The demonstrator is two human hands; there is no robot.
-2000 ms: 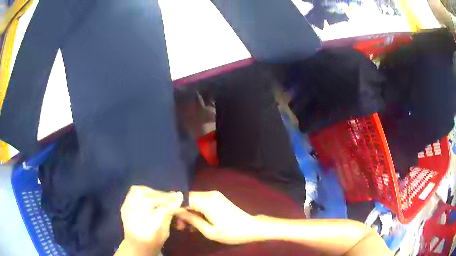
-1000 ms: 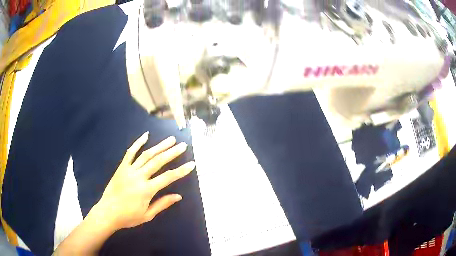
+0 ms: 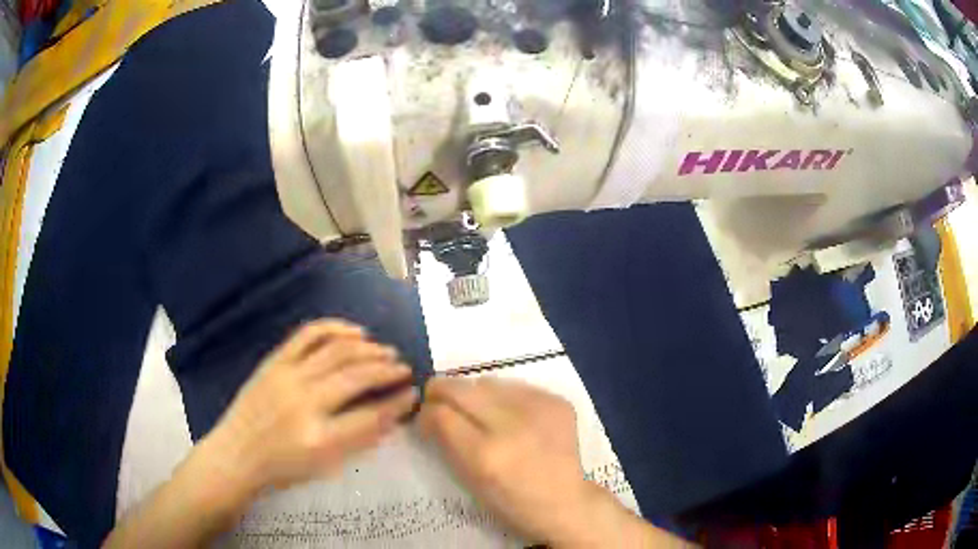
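A dark navy cut panel [image 3: 273, 311] lies under the left end of the white sewing machine head [image 3: 558, 129], its near end on the table. My left hand [image 3: 322, 402] holds the panel's near edge, fingers bent over the cloth. My right hand [image 3: 488, 434] grips the panel's near right corner, fingertips close to my left fingertips. A ridged metal knob [image 3: 468, 290] stands beside the presser foot area, just beyond my hands. The needle is hidden by the head and cloth.
A second navy panel [image 3: 654, 354] lies under the machine arm. Long navy pieces [image 3: 80, 290] lie along the left. Navy scraps [image 3: 820, 306] and an orange-handled tool [image 3: 867, 338] lie at right. Dark cloth [image 3: 858, 472] hangs over the table's right front edge, above red plastic.
My right hand has come into view and grips the cloth. My left hand has curled from flat spread fingers. The panel's near end has moved up from the front edge onto the table.
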